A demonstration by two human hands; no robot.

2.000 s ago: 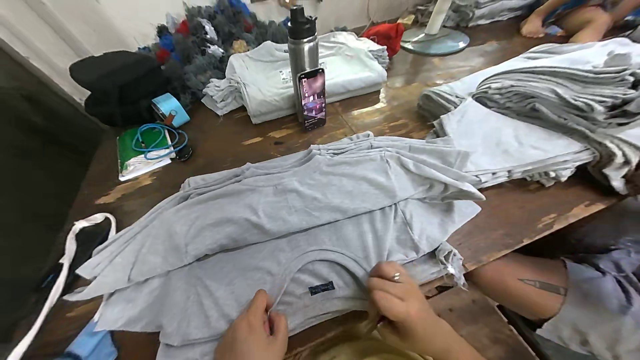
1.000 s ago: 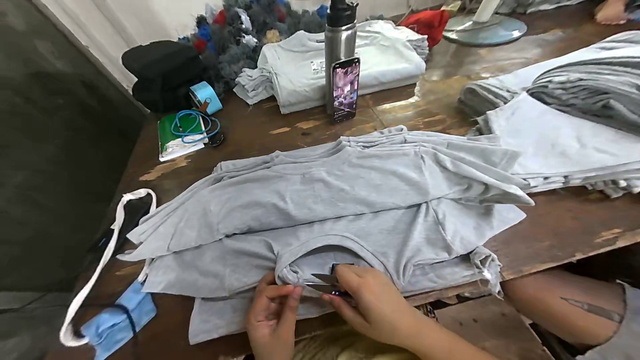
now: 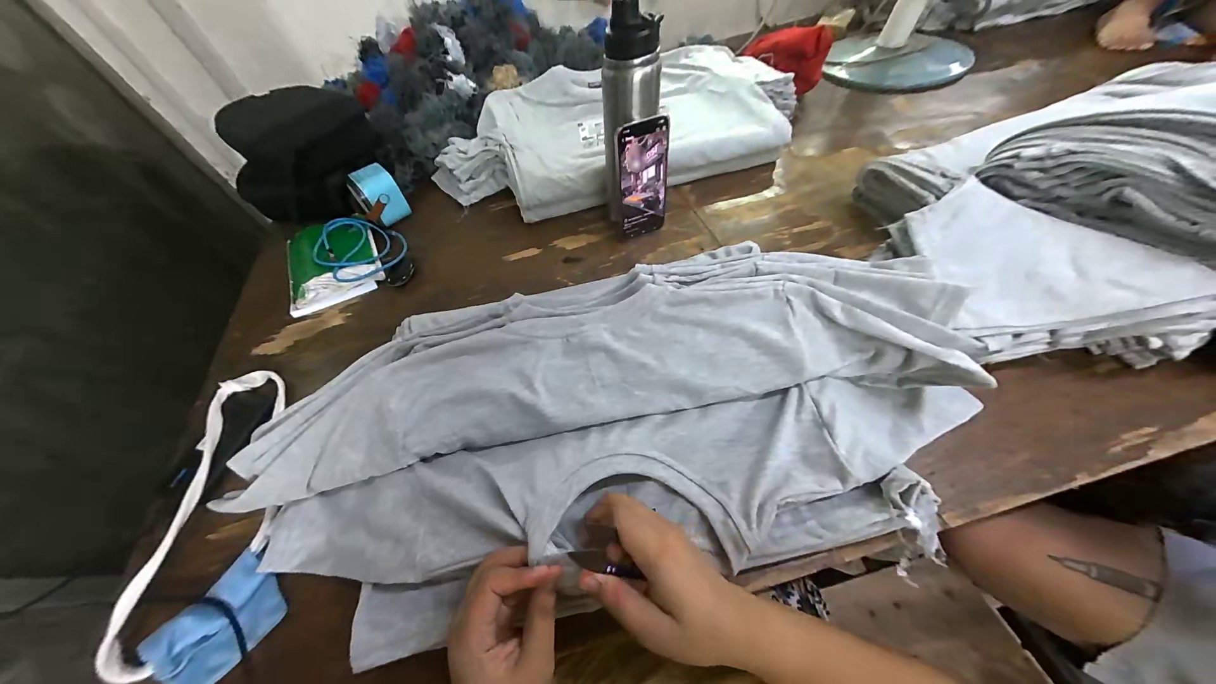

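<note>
A pile of light grey T-shirts (image 3: 608, 370) lies across the table, the neckline of the top one facing me. At the left side of its ribbed collar (image 3: 646, 465), my left hand (image 3: 503, 613) pinches the fabric between thumb and fingers. My right hand (image 3: 665, 589) is closed around small dark-handled thread snips (image 3: 608, 564); their blades point left, close to the collar edge and my left fingertips. Part of the snips is hidden by my right fingers.
Behind the shirts stand a steel bottle (image 3: 631, 85) and a phone (image 3: 643, 176), near folded white shirts (image 3: 722, 114). Grey garment stacks (image 3: 1073, 247) lie right. A blue face mask (image 3: 218, 617), a white strap (image 3: 195, 494) and a green packet (image 3: 328, 261) are left. Another person's leg (image 3: 1054, 570) is at right.
Two seconds ago my hands were apart on either side of the neckline. My right hand has moved left to meet my left hand at the collar, where the snips now show.
</note>
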